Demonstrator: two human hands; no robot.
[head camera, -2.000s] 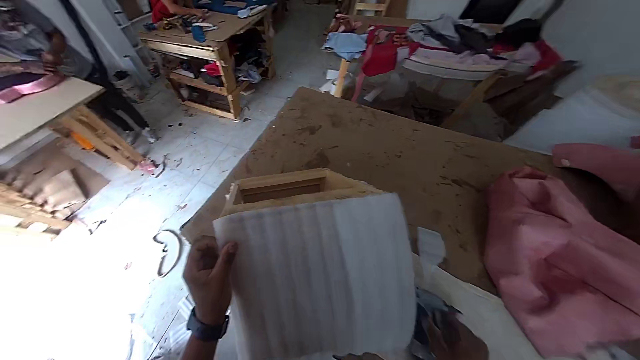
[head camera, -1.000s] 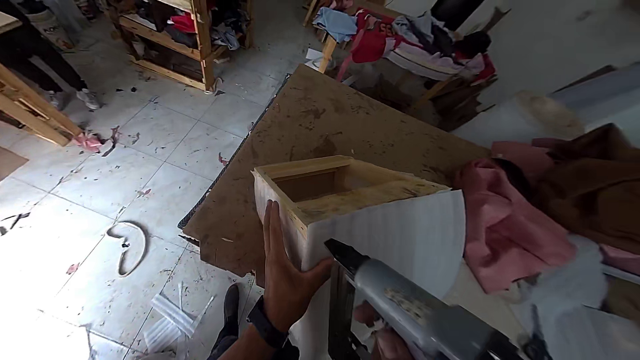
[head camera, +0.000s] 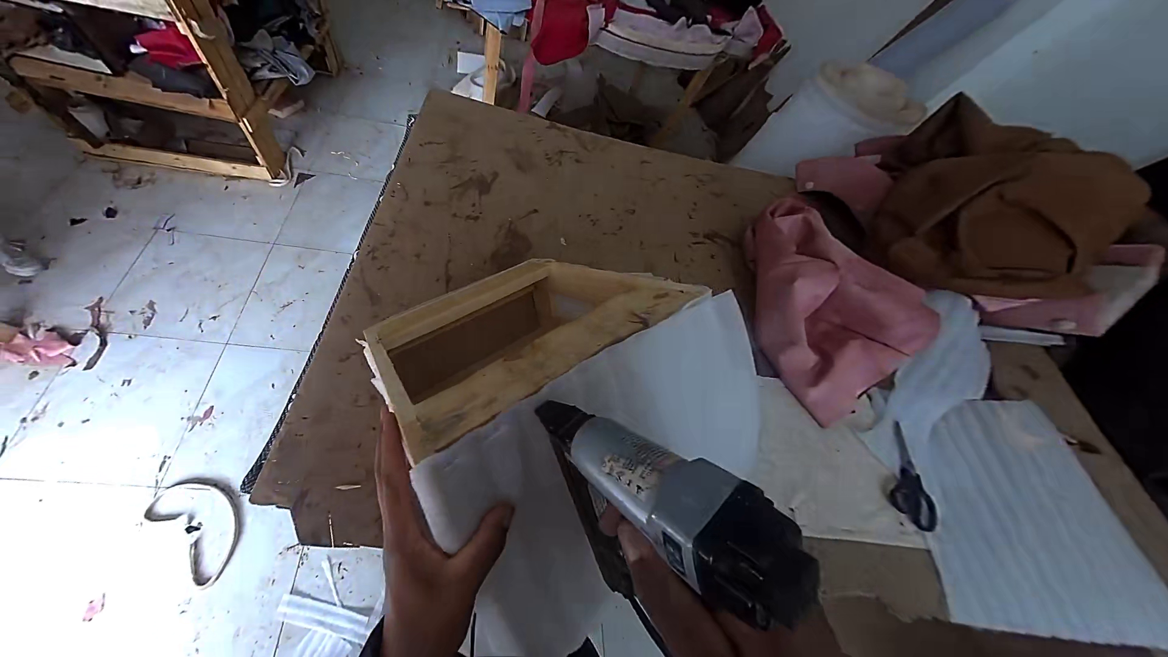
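A wooden frame (head camera: 538, 351), hollow on top, rests by the near edge of the brown-covered table. White foam sheet (head camera: 675, 365) lies over its near side. My left hand (head camera: 438, 538) grips the frame's near left corner, with the thumb pressing the foam and the fingers along the side. An electric staple gun (head camera: 657, 493), grey and black, is in my right hand (head camera: 675, 584), its nose against the foam just below the frame's top edge. Part of my right hand is hidden behind the tool.
Pink fabric (head camera: 821, 301) and brown fabric (head camera: 1013, 210) lie on the table (head camera: 584, 192) at right. Black-handled scissors (head camera: 912, 497) lie near another foam sheet (head camera: 1040, 520). Scraps and a curled strip (head camera: 233, 525) are on the tiled floor. A wooden shelf (head camera: 137, 91) stands at upper left.
Two seconds ago my left hand held the foam up against the frame; now it clasps the corner over the foam. The staple gun has come into view and now touches the foam. The view has shifted.
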